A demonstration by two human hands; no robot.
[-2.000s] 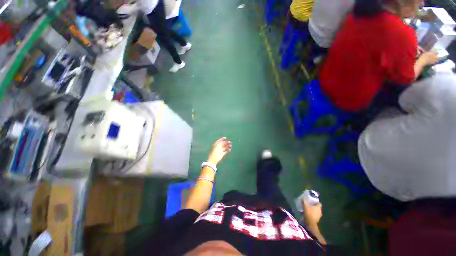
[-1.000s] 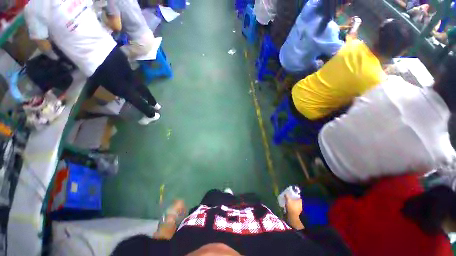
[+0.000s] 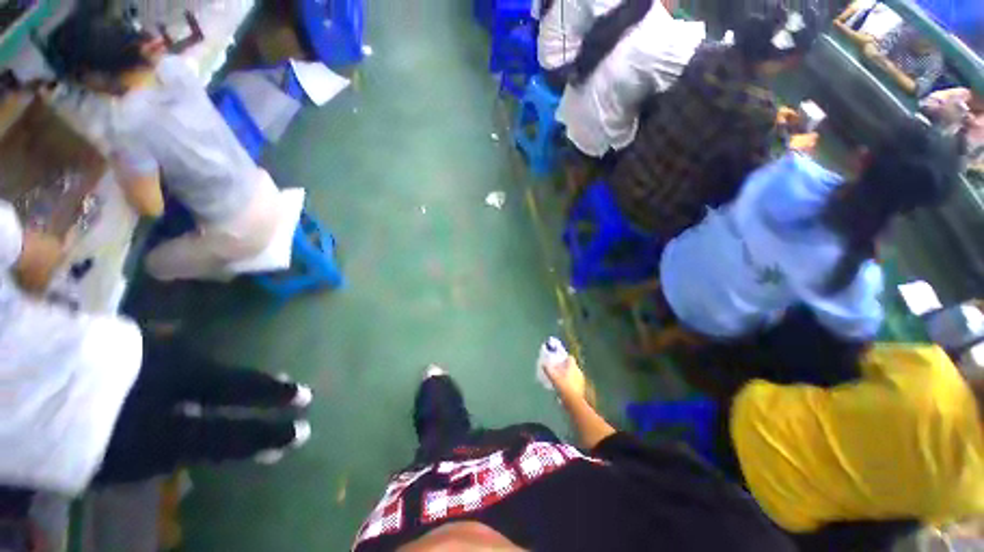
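Note:
A small white bottle with a shiny round top (image 3: 551,355) is in my right hand (image 3: 568,381), held out low in front of me over the green floor. My fingers are around its body and hide part of it. The bottle is small and a little blurred. My left hand is not in view.
A green floor aisle (image 3: 410,275) runs ahead, with white scraps (image 3: 494,199) on it. Seated people on blue stools (image 3: 604,232) line the right side. On the left, one person sits on a blue stool (image 3: 308,259) and another stands close by.
I have moved forward along the aisle; the people on both sides have shifted nearer or passed. My right hand with the bottle has swung forward. My left hand has gone out of view.

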